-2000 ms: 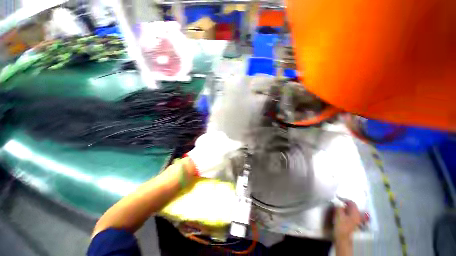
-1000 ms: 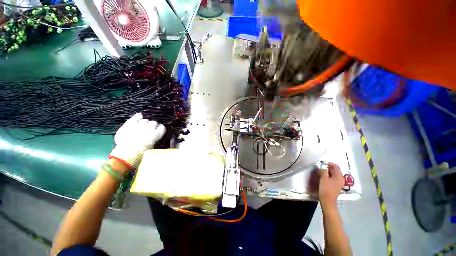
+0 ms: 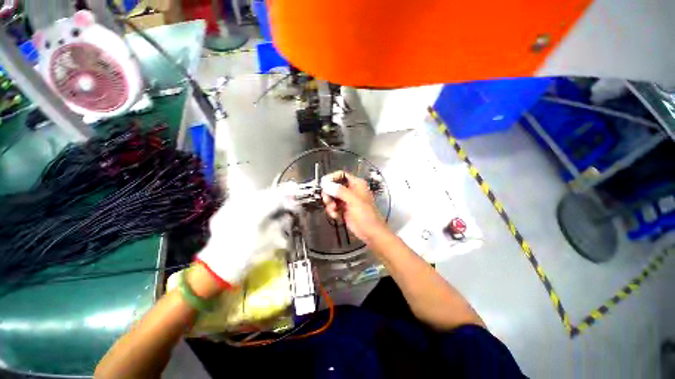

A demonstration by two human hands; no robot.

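The round turntable disc [image 3: 363, 226] lies on the metal machine top, with upright posts on it. My bare right hand [image 3: 351, 203] is over the disc, its fingers bent together beside the small silver clamp [image 3: 305, 192]. Whether it holds anything is unclear. My left hand [image 3: 248, 226], in a white glove with a red cuff, is blurred just left of the clamp and slide [image 3: 302, 277], above the yellow pad [image 3: 259, 296]. Its fingertips and any cable in them cannot be made out. The black cable bundle [image 3: 111, 192] lies on the green table.
Dark metal tying mechanism [image 3: 314, 115] stands behind the disc. A red knob [image 3: 457, 226] is at the machine top's right edge. An orange cover [image 3: 400, 37] hangs overhead. A pig-shaped fan [image 3: 90, 74] stands back left. Orange tubing [image 3: 326, 314] loops near the slide. Blue crates stand right.
My right hand has left the machine's right front corner and moved left over the disc. My left hand has moved from the cable pile's edge toward the clamp. The view has shifted right.
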